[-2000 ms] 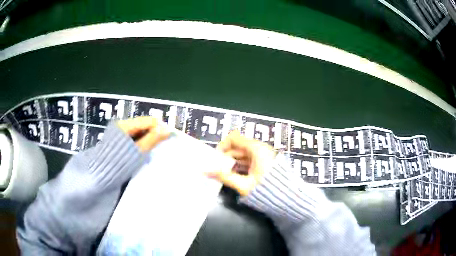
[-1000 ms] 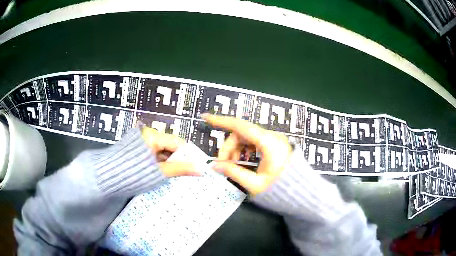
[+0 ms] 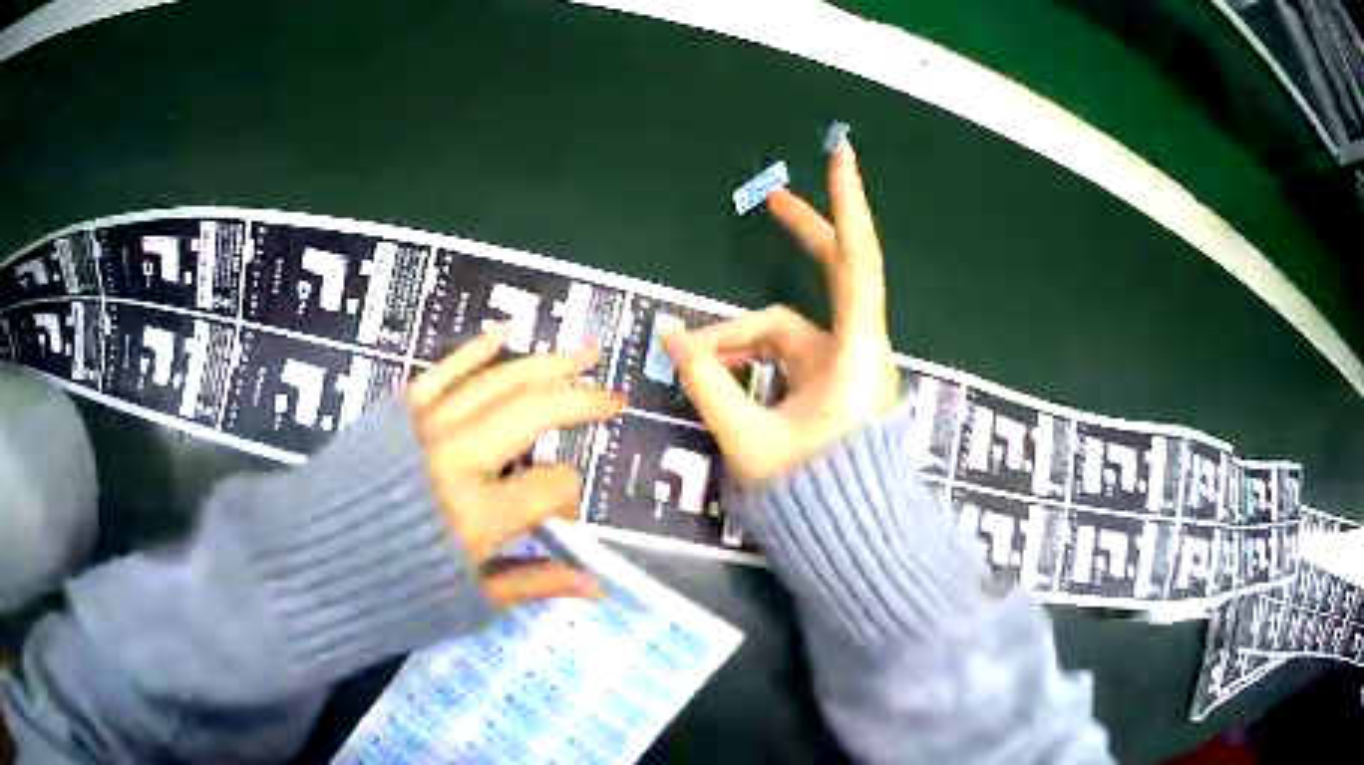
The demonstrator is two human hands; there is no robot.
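The label strip (image 3: 322, 277), two rows of black labels with white graphics, runs left to right across the green surface. My right hand (image 3: 815, 359) is over its middle, thumb and index finger pinching a small pale blue sticker (image 3: 658, 356) at an upper-row label. Another small sticker (image 3: 760, 189) and a smaller-looking one (image 3: 836, 136) sit on its raised fingertips. My left hand (image 3: 509, 448) is palm down with fingers spread over the strip, its thumb over the top of the sticker sheet (image 3: 554, 673). The sheet shows rows of blue print.
A pale rounded object (image 3: 42, 486) stands at the left edge. The strip is folded over itself at the right (image 3: 1272, 635). A long white line (image 3: 987, 93) curves across the green surface beyond the strip. Dark clutter (image 3: 1309, 60) shows at the top right.
My hands have moved apart from the sheet's upper edge. My left fingers have spread over the strip. My right hand has turned up, with stickers now visible on raised fingertips and one at its pinch.
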